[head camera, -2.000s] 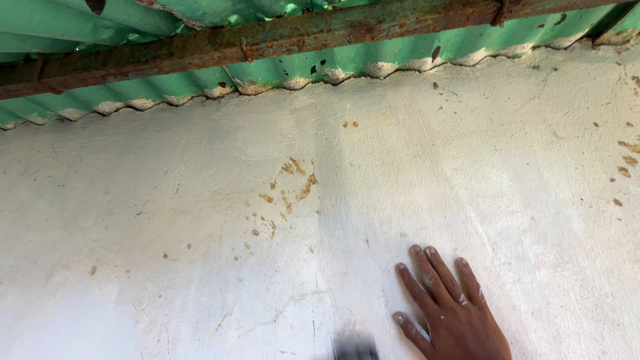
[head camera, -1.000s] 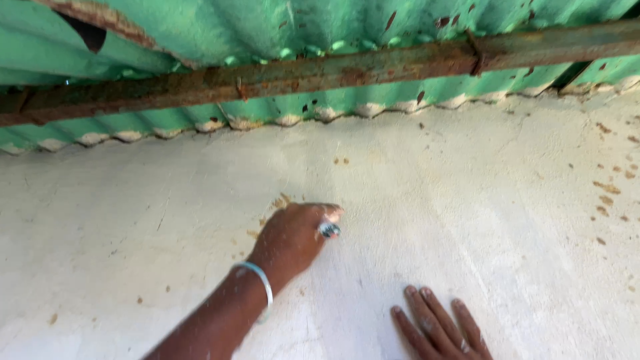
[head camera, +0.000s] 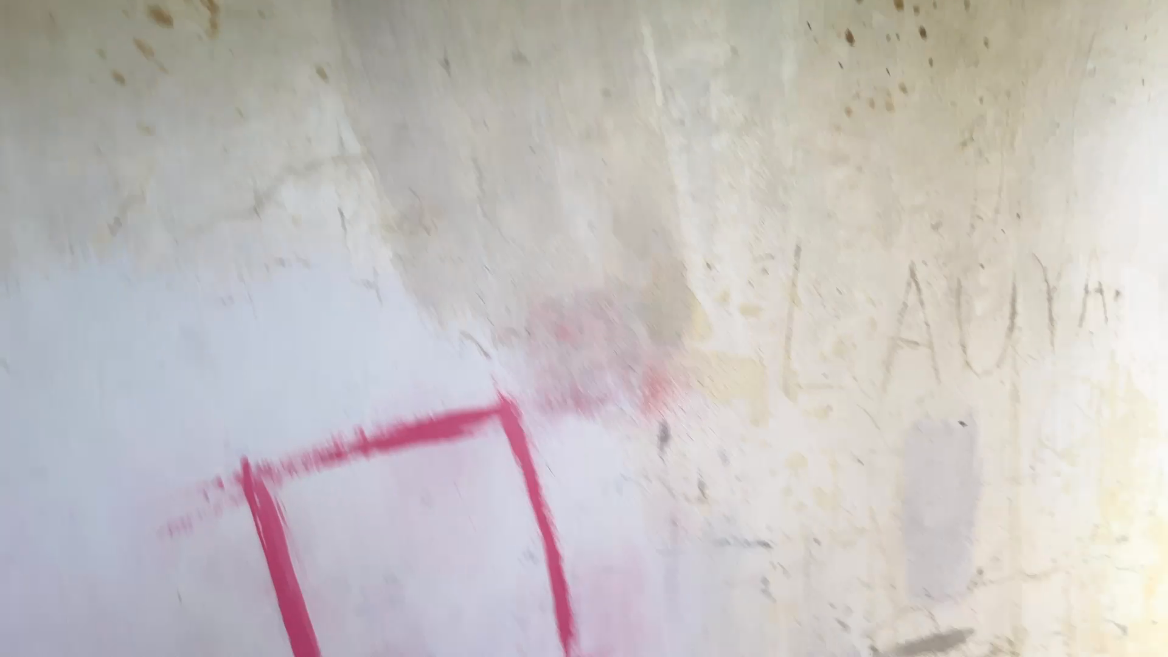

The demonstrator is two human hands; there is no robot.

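A plastered wall fills the whole head view. Neither my left hand nor my right hand is in the frame, so what they hold or touch is hidden. Pink painted strokes form the top and two sides of an open frame shape low on the wall, left of the middle. Just above and right of its corner is a faint pink smudge. The wall is whiter at the left and stained beige toward the top and right.
Scratched writing marks the wall at the right, with a grey patch below it. Brown spots dot the upper left, and more lie at the upper right. A thin crack runs across the left part.
The view has swung down the wall, and the green corrugated sheet and rusty beam are out of frame. Both hands, one with a bracelet, were on or near the wall and have left view.
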